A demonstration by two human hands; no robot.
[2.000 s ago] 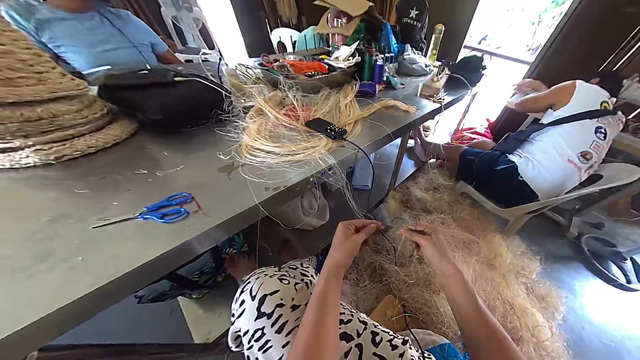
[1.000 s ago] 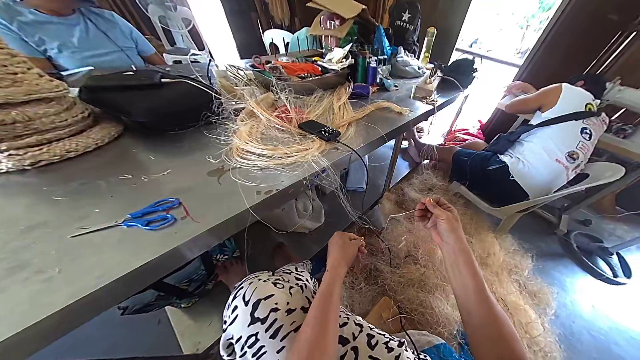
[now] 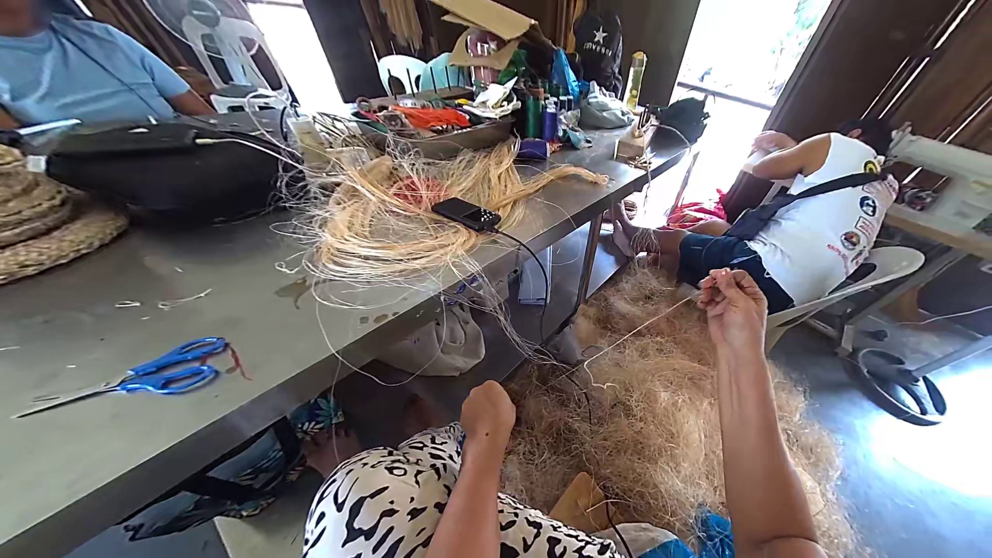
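My right hand (image 3: pixel 732 302), raised on the right over a heap of tangled tan fibers (image 3: pixel 659 403), pinches a thin pale fiber strand (image 3: pixel 632 332). The strand slants down and left toward my left hand (image 3: pixel 488 415), which is closed above my patterned clothing; its fingertips are hidden, so its hold on the strand cannot be seen. A bundle of long straw-colored fibers (image 3: pixel 387 240) lies on the gray table, with a small black device (image 3: pixel 466 214) and its cable on top. Blue-handled scissors (image 3: pixel 167 368) rest at the table's left, a red thread by the handles.
The table edge (image 3: pixel 310 380) runs diagonally beside my left arm. On the table are coiled woven rope (image 3: pixel 46 225), a black bag (image 3: pixel 163 167) and a tray (image 3: pixel 457 143) of supplies. One person in blue (image 3: pixel 85 70) sits across; another (image 3: pixel 829 201) sits at right on a white chair.
My right hand has moved up and right, away from my left hand, and the pale strand now stretches out longer. Two seconds ago both hands were close together over the fiber heap.
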